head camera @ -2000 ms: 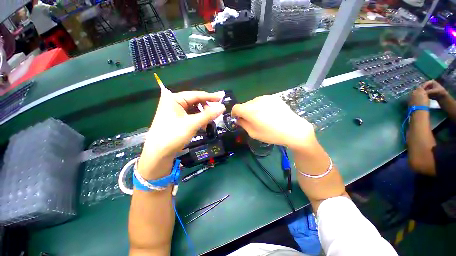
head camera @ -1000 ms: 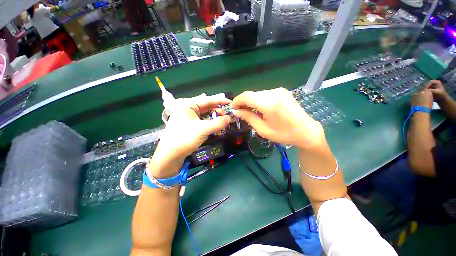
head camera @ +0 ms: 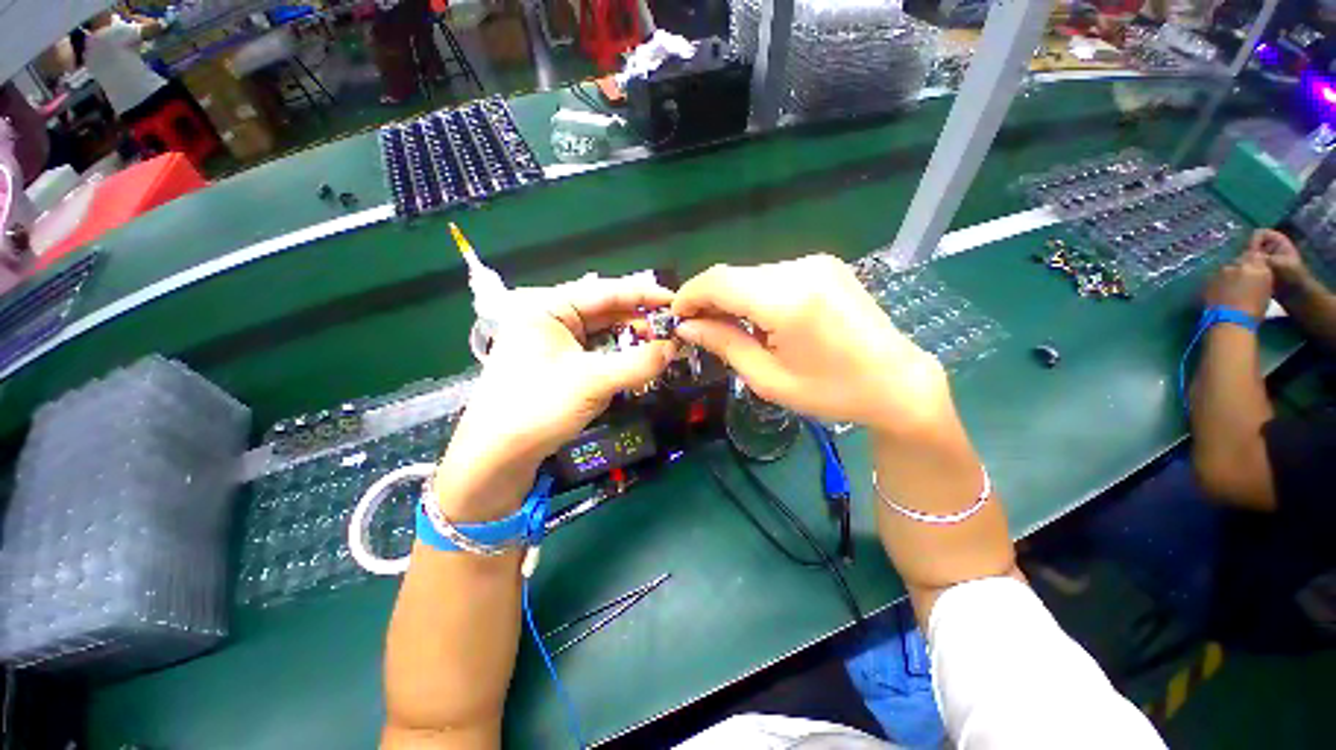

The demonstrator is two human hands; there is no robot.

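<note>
My left hand (head camera: pixel 550 359), with a blue wrist strap (head camera: pixel 476 525), and my right hand (head camera: pixel 813 340) meet fingertip to fingertip. Between them is a small silver and dark module (head camera: pixel 662 324), mostly covered by the fingers. More small shiny parts seem to lie in my left palm, too small to tell. Both hands are above a black bench unit (head camera: pixel 700 415) with a lit display (head camera: pixel 608 450). The hands hide much of its top.
Stacked blister trays (head camera: pixel 117 513) stand at left, a white tape roll (head camera: pixel 384 520) beside them. Tweezers (head camera: pixel 608 613) lie in front. A clear jar (head camera: pixel 762 425) and blue-ended cable (head camera: pixel 837 476) are right. A metal post (head camera: pixel 967 139) rises behind. Another person's hands (head camera: pixel 1260 264) are far right.
Since two seconds ago my hands have come together at the fingertips over the unit, and the white wipe seen between them is gone from view. In the last second they have barely moved.
</note>
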